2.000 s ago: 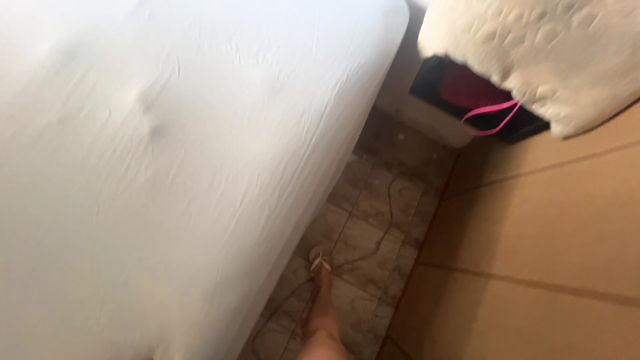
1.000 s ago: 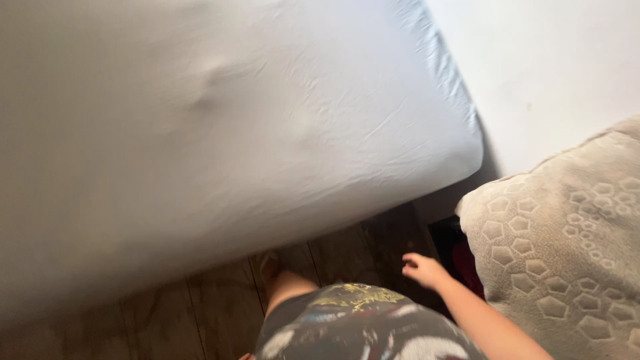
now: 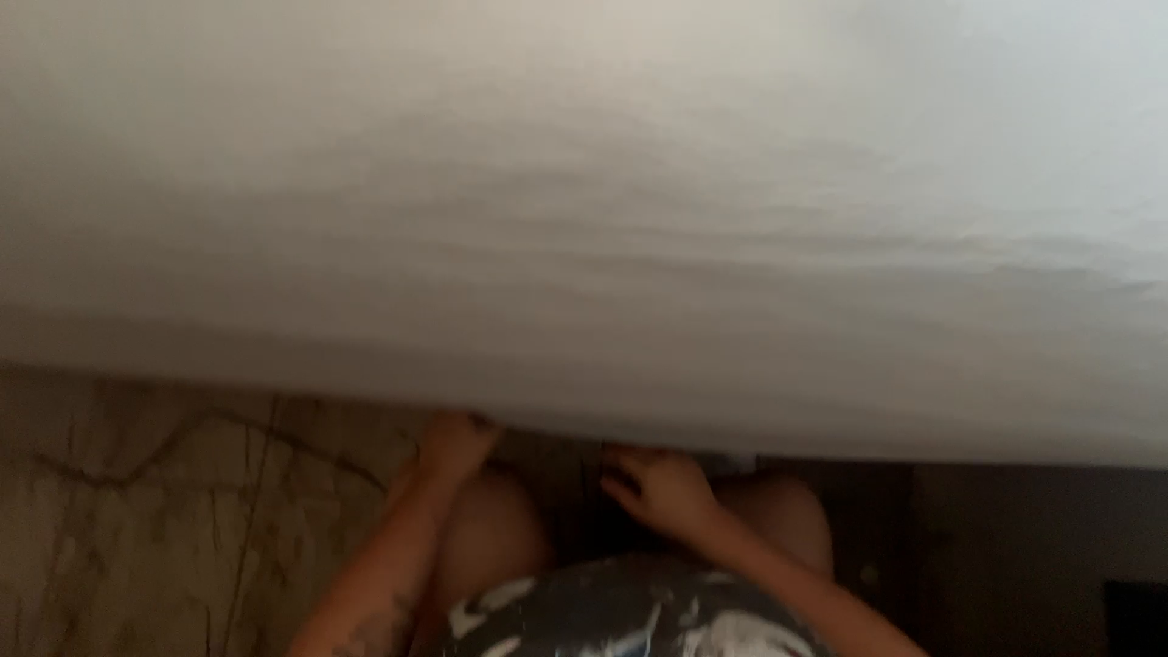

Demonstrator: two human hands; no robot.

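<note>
A mattress in a pale fitted sheet (image 3: 584, 228) fills the upper part of the head view, its near side hanging just above my hands. My left hand (image 3: 456, 443) is at the sheet's lower edge, its fingertips hidden under or behind it; whether it grips the fabric cannot be told. Right of it, my right hand (image 3: 664, 488) sits just below the same edge with thumb and fingers a little apart. Nothing shows between them, though the fingertips are dim and blurred. Both hands are over my bent knees.
A tiled floor (image 3: 137, 547) lies at the lower left, with a thin cable (image 3: 210, 415) running across it. My patterned dark clothing (image 3: 630, 611) is at the bottom centre. A dark object (image 3: 1136, 611) stands at the lower right edge, in shadow.
The view has swung and come closer to the mattress side. My right hand, earlier out beside the patterned blanket, is now at the mattress edge. My left hand has come into clear view there too.
</note>
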